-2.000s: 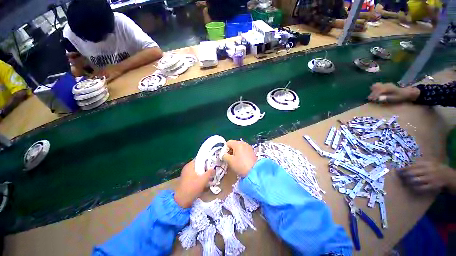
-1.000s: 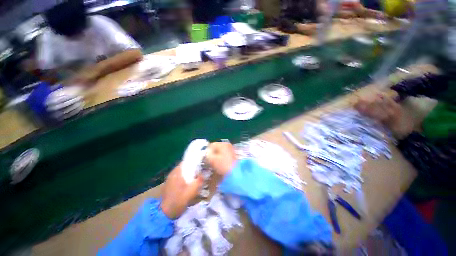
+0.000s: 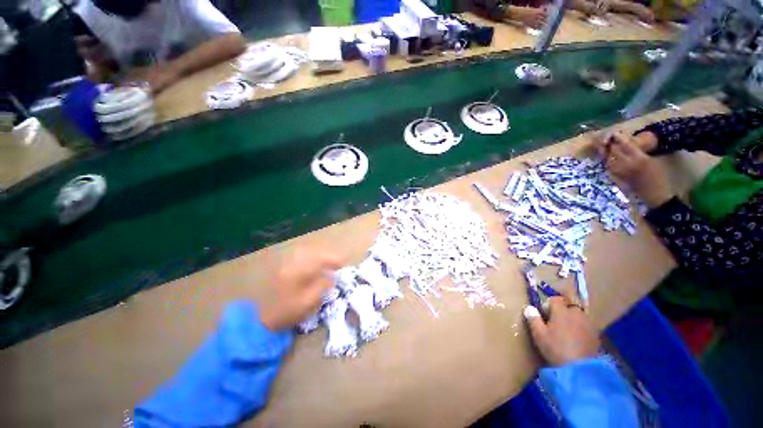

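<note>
Tied white wire bundles (image 3: 365, 309) lie on the tan bench in front of me. My left hand (image 3: 299, 286) is blurred at their upper left edge; whether its fingers hold anything cannot be told. My right hand (image 3: 562, 333) is at the right, its fingers around the blue handles of the pliers (image 3: 536, 290), with a pale cap on the thumb tip. The loose heap of thin white wires (image 3: 439, 242) lies between my hands. A round white housing (image 3: 340, 165) lies on the green belt beyond the bundles.
The green conveyor belt (image 3: 251, 188) crosses ahead with several more discs. A heap of blue-grey flat strips (image 3: 556, 209) lies at right, beside a neighbour's hands (image 3: 627, 163). Stacked housings (image 3: 124, 112) and a person are across the belt. A grey metal post stands upper right.
The housing has left my hands, and another disc now shows on the belt ahead. My right hand has moved right to the pliers; my left has moved to the bundles. The view has shifted.
</note>
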